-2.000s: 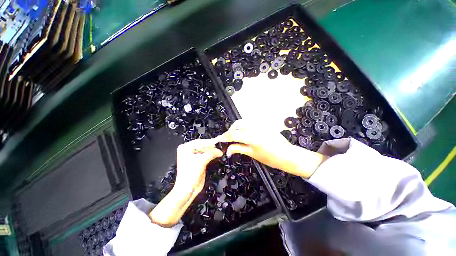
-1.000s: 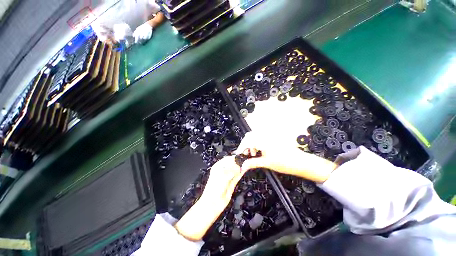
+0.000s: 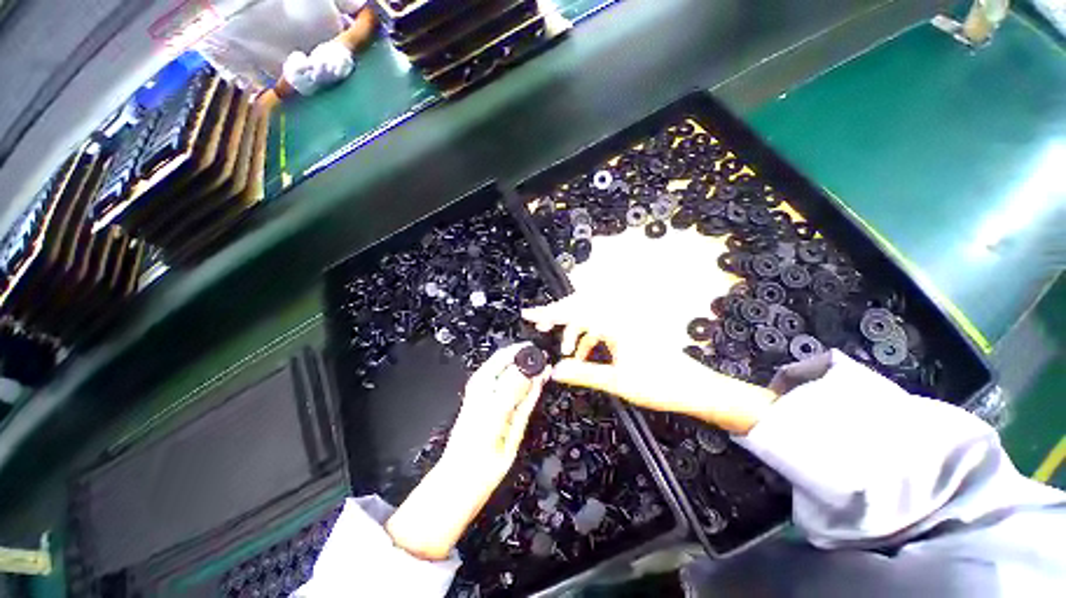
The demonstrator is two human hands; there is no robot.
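Note:
My left hand point(image 3: 473, 438) holds a black ring part point(image 3: 531, 360) at its fingertips, over the left parts bin. My right hand point(image 3: 637, 362) is beside it, its fingertips close to the ring part; glare hides whether it holds anything. The left parts bin point(image 3: 403, 403) holds heaped small black stemmed parts point(image 3: 438, 286) around a bare dark patch. The right parts bin point(image 3: 883, 240) holds black and shiny grey ring parts point(image 3: 772, 298) around a glaring white patch.
Flat dark trays point(image 3: 193, 467) lie left of the bins, with a grid tray point(image 3: 275, 564) at the bottom edge. A dark green ledge runs behind. Stacked brown-edged boards point(image 3: 193, 175) and another person's arm point(image 3: 322, 64) are beyond it.
The view first swung, bringing the person and stacks into sight, then shifted slightly. My fingers have parted somewhat, and the ring part now shows face-up in my left fingertips.

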